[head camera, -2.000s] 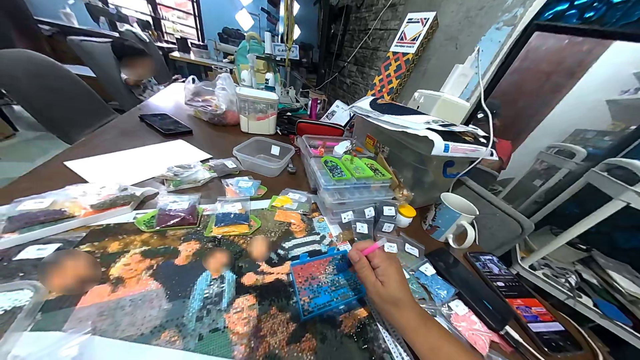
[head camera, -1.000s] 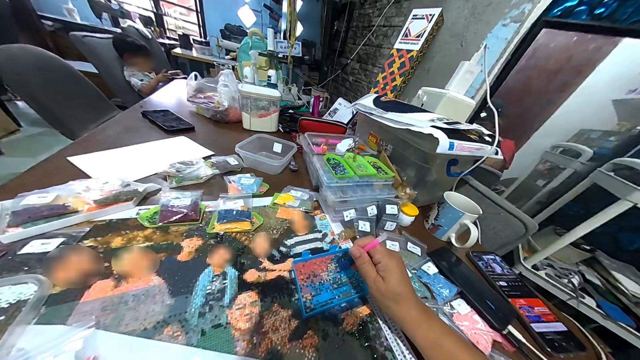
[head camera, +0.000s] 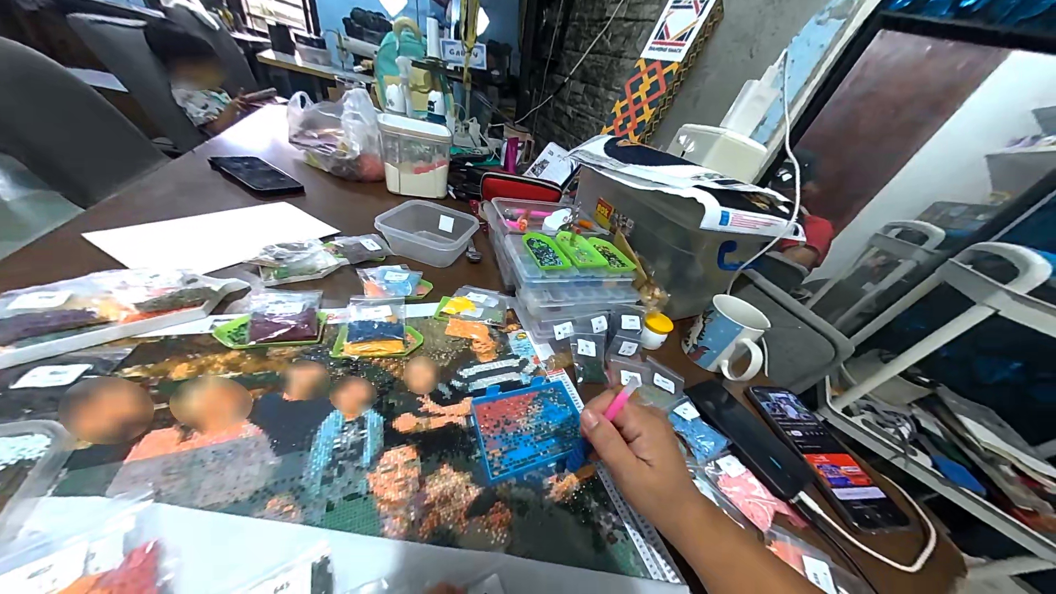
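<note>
My right hand (head camera: 639, 450) holds a pink applicator pen (head camera: 620, 399) and touches the right edge of a blue tray (head camera: 528, 429) with scattered red and dark beads. Something dark blue shows beneath the fingers. The tray lies on a diamond painting (head camera: 346, 503) of several people, partly beaded. Small bags of beads, one dark purple (head camera: 283, 322) and one navy (head camera: 375, 332), rest on green trays along the painting's upper edge. Of my left hand, at most a blurred sliver shows at the bottom edge; I cannot make it out.
Clear stacked boxes (head camera: 569, 293) hold small green trays on top. A mug (head camera: 728, 334), a black power bank (head camera: 747, 437) and a lit phone (head camera: 829, 458) stand or lie at right. An empty plastic container (head camera: 426, 233) sits behind the painting. A person (head camera: 202, 99) sits at the far left.
My right hand stays by the blue tray's right edge with the pink pen; its tip has tilted up. The seated person at far left has shifted.
</note>
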